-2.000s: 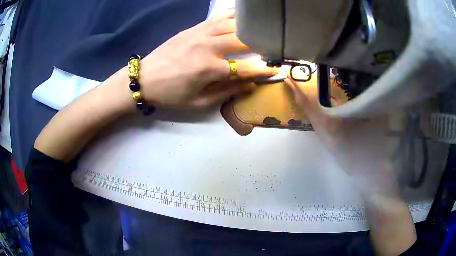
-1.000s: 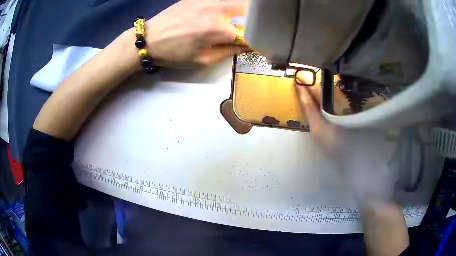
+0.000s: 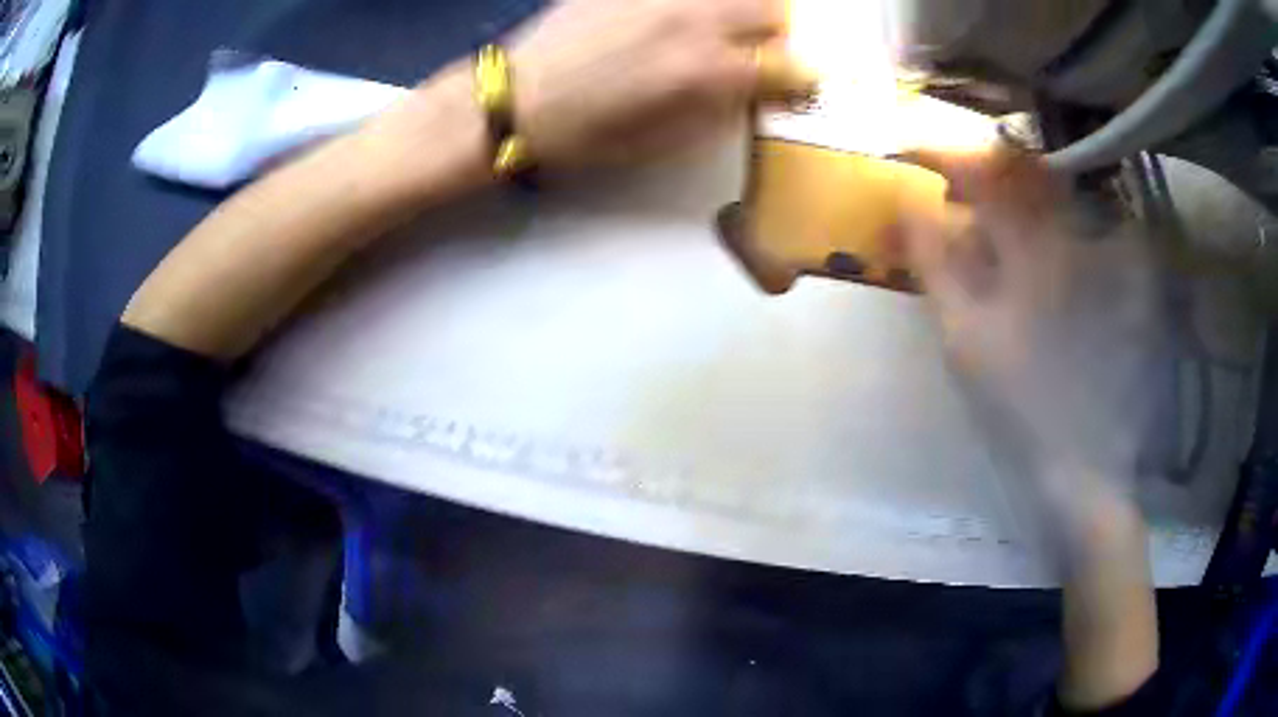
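My left hand [image 3: 638, 84] lies at the top centre, blurred, its fingers beside the lit needle area; whether it pinches cloth there cannot be told. My right hand [image 3: 1002, 266] is strongly blurred over the right side of the yellow-brown machine bed [image 3: 827, 203], below the machine head [image 3: 1037, 35]. The dark panel [image 3: 119, 266] spreads over the left and upper left of the table, partly under my left arm. A white piece [image 3: 231, 126] with a pointed end lies on it. The needle and presser foot are lost in glare.
The white table [image 3: 561, 364] has ruler marks along its curved front edge. Black scissors handles [image 3: 1191, 399] show faintly at the right. A red object [image 3: 49, 420] is at the far left. My dark-covered lap [image 3: 589, 630] is below the table edge.
The view has shifted, with the bed higher and the glare stronger. My right hand's fingers have left the needle area and moved right. My left hand remains at the top beside the needle area.
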